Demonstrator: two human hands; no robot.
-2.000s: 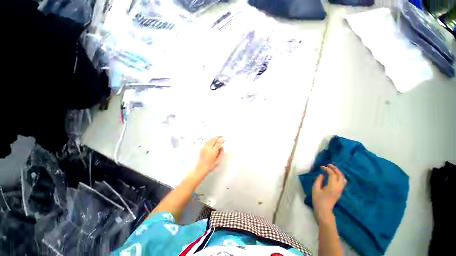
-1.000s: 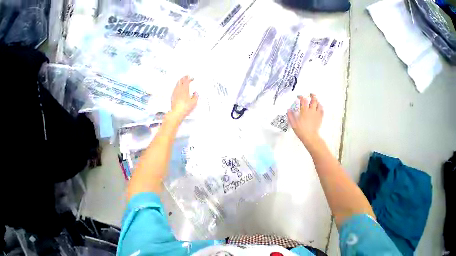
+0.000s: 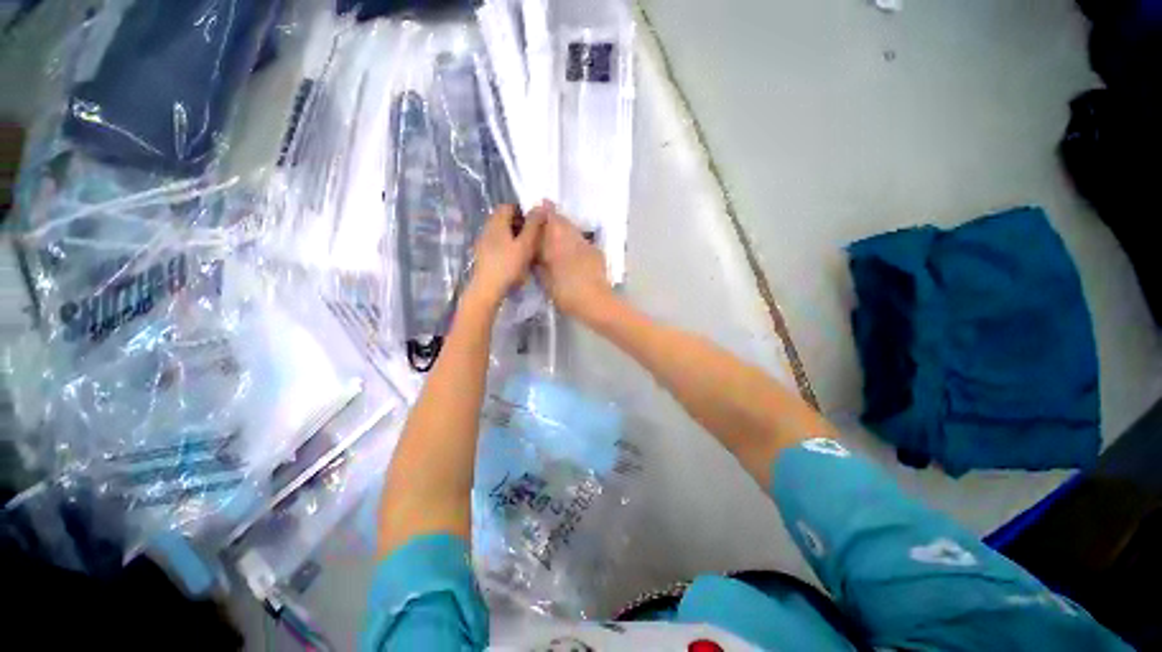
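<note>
My left hand point(image 3: 505, 257) and my right hand point(image 3: 570, 264) meet at the fingertips over the bag pile, pinching the edge of a clear polybag. The exact grip is hidden by the fingers. The clear polybag with dark print and a light blue patch point(image 3: 548, 510) hangs or lies below my hands, toward my body. Flat bags with white strips and a black printed square point(image 3: 593, 140) lie just beyond my hands. The teal garment point(image 3: 975, 344) lies folded on the table to the right, touched by neither hand.
Shiny clear bags with black lettering point(image 3: 140, 299) cover the left side. A dark item in a clear bag point(image 3: 166, 77) lies at the far left. A small black loop point(image 3: 424, 354) lies on the bags. The table seam point(image 3: 733, 210) runs between bags and garment. Black cloth point(image 3: 1109, 153) is at the right.
My hands were apart over the bags and have come together, now pinching a bag edge. Earlier, my right hand rested on the teal garment, then left it. The view has shifted.
</note>
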